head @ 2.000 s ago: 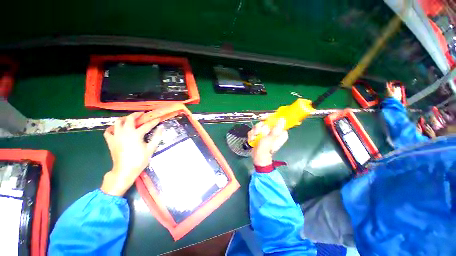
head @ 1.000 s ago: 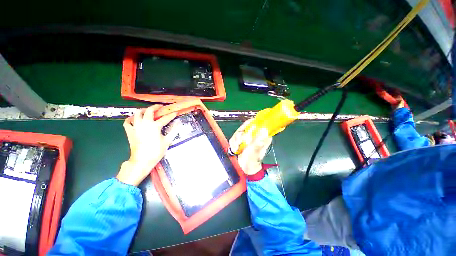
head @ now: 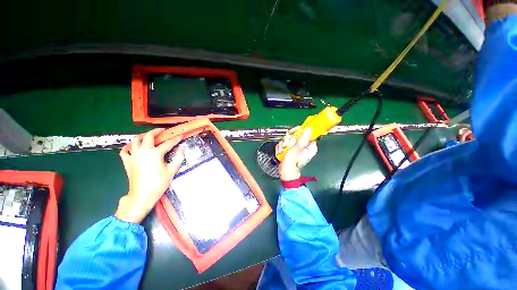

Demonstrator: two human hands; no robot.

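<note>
An open-backed tablet [head: 211, 195] with a large white battery lies tilted on the bench inside a red-orange holding frame [head: 238, 232]. My left hand [head: 144, 170] grips the frame's upper left corner, its fingertips over the circuit end. My right hand [head: 296, 153] is closed around a yellow electric screwdriver [head: 322, 124], its tip pointing down at a round dark ridged dish [head: 266, 158] right of the frame. The hand partly hides the dish, so contact of the tip is unclear.
More framed tablets lie at the left bench edge [head: 50, 226], on the belt [head: 190, 95] and at the right [head: 394, 146]. An unframed tablet [head: 286, 93] lies on the belt behind a white rail [head: 85, 143]. A black cable [head: 354, 156] hangs at right. A person in a blue smock [head: 442, 215] is close right.
The screwdriver has moved from the frame's right edge back to over the dish, and the dish shows again. My left hand keeps its hold on the frame. The neighbour's arm has risen at right.
</note>
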